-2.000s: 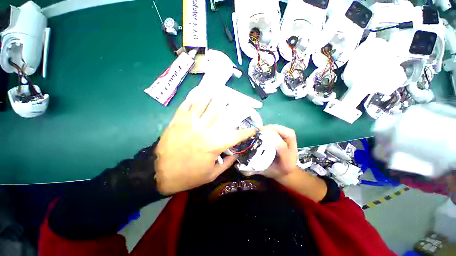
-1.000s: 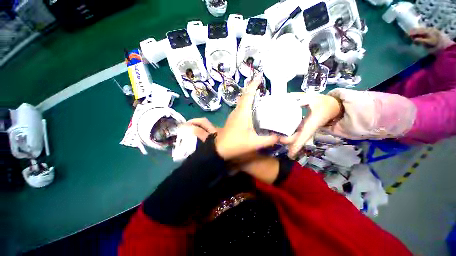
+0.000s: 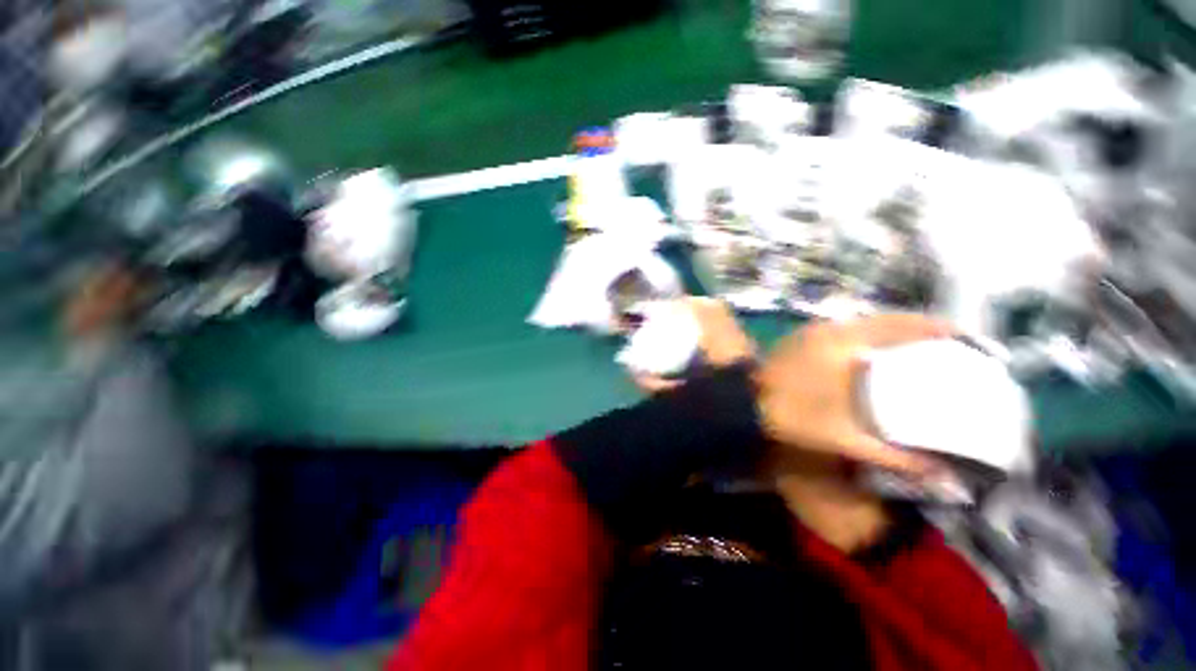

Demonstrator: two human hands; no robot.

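The view is strongly blurred and my forearms are crossed. My left hand (image 3: 816, 383) reaches to the right and grips a large white rounded housing (image 3: 951, 404). My right hand (image 3: 719, 336) passes beneath my left forearm to the left and holds a white shell half (image 3: 661, 341). The shell half is at the open, dark-centred ball of a white camera unit (image 3: 637, 281) above the green bench. Whether they touch is too blurred to tell. My right wrist is partly hidden by my left arm.
Several open white camera units (image 3: 800, 210) stand in a blurred row behind my hands. A yellow and blue box (image 3: 594, 184) is left of them. Another open unit (image 3: 361, 230) is farther left. White housings (image 3: 1049, 551) lie below the bench at right. A blurred grey shape, possibly a person, is at left.
The view has swung left. The other person's pink-sleeved arm and hand at the white housing are gone from view. My left hand now holds that housing, and my right hand still holds the shell half.
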